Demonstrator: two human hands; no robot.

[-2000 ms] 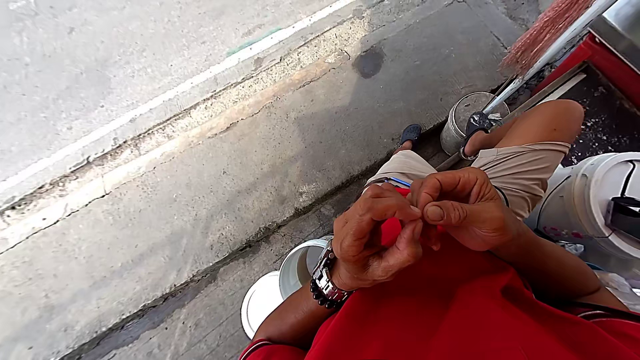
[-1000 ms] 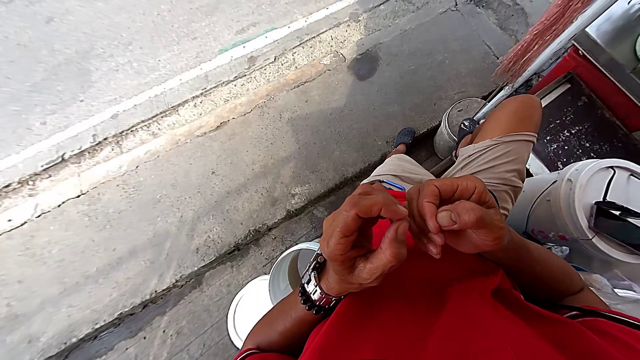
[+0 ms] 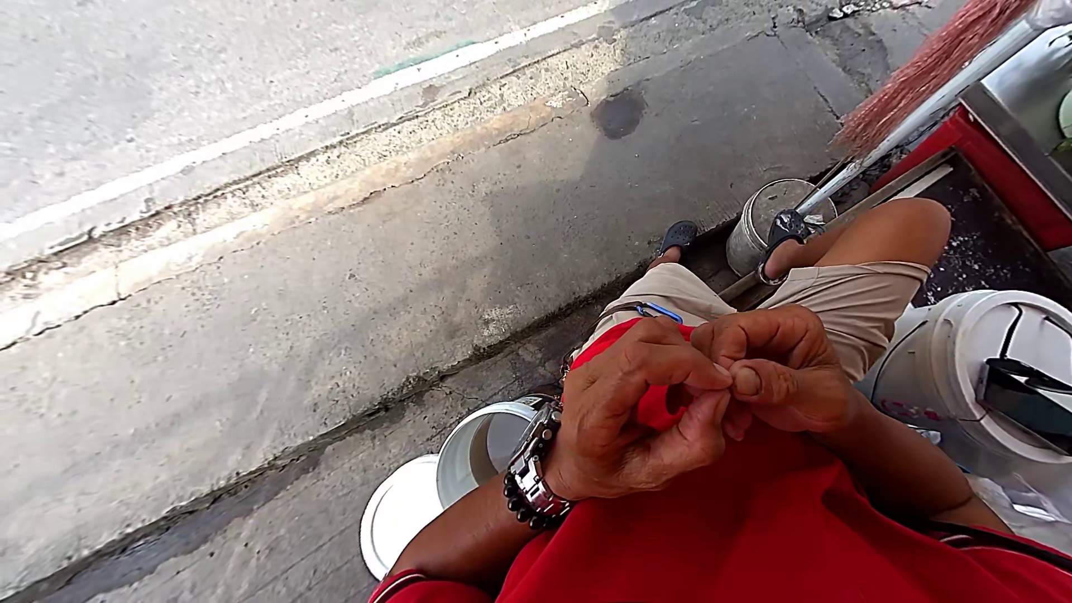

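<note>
My left hand [image 3: 641, 410], with a metal watch [image 3: 533, 473] and a black bead bracelet [image 3: 519, 502] at its wrist, is raised over my lap. Its thumb and forefinger are bent towards each other. My right hand [image 3: 783, 373] is just to its right, its thumb and forefinger pressed together at the tips. The fingertips of both hands meet in front of my red shirt [image 3: 712, 536]. Whether something tiny is pinched between them cannot be made out. A blue clip [image 3: 660, 312] shows at the beige shorts [image 3: 863, 301], just beyond the hands.
An open white bucket [image 3: 473, 452] and a white lid [image 3: 402, 511] are at lower left. On the right are a lidded white bucket [image 3: 946, 360] with a black object [image 3: 1026, 402] on top, a metal can [image 3: 775, 209], a reddish broom [image 3: 930, 79] and a red-sided cart [image 3: 1005, 167]. Concrete pavement lies leftward.
One second ago a small gap showed between the fingertips of my two hands; now they meet. My left thumb has come nearer my right hand.
</note>
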